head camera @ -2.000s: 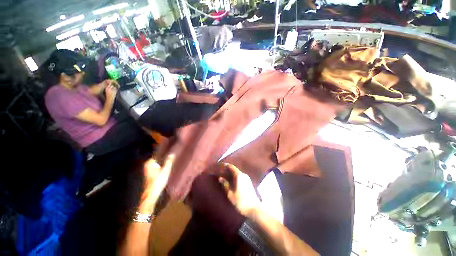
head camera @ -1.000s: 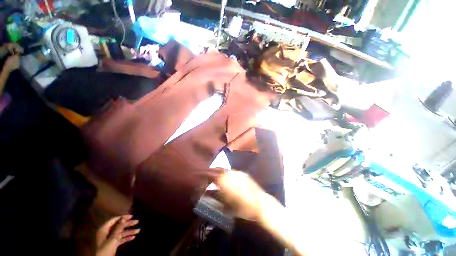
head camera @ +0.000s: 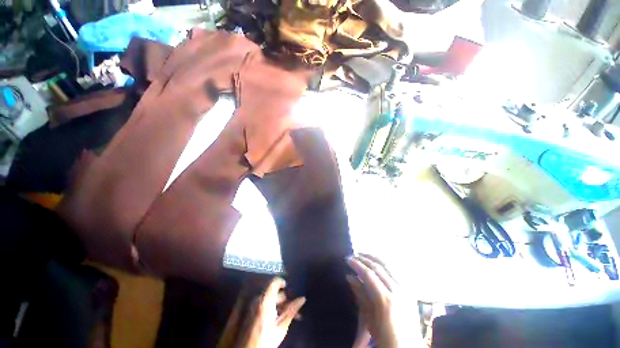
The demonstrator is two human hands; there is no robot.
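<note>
Maroon-brown cut panels (head camera: 183, 224) lie spread over the table and its front edge, left of the sewing machine (head camera: 503, 153). A dark panel (head camera: 309, 204) runs down the middle to the front edge. My left hand (head camera: 272, 319) is at the dark panel's left side below the table edge, fingers apart; whether it grips cloth is unclear. My right hand (head camera: 375, 289) is at the panel's right edge, thumb side against the cloth; its grip is partly hidden.
Black scissors (head camera: 486, 228) lie under the machine arm, with small tools (head camera: 564, 248) to their right. A mustard-brown pile (head camera: 306, 27) is behind. A measuring scale (head camera: 251, 264) marks the front edge. Another machine (head camera: 17, 109) stands at the left.
The view has swung right and down, so the other person has left the picture. My hands have come to either side of the dark panel at the front edge.
</note>
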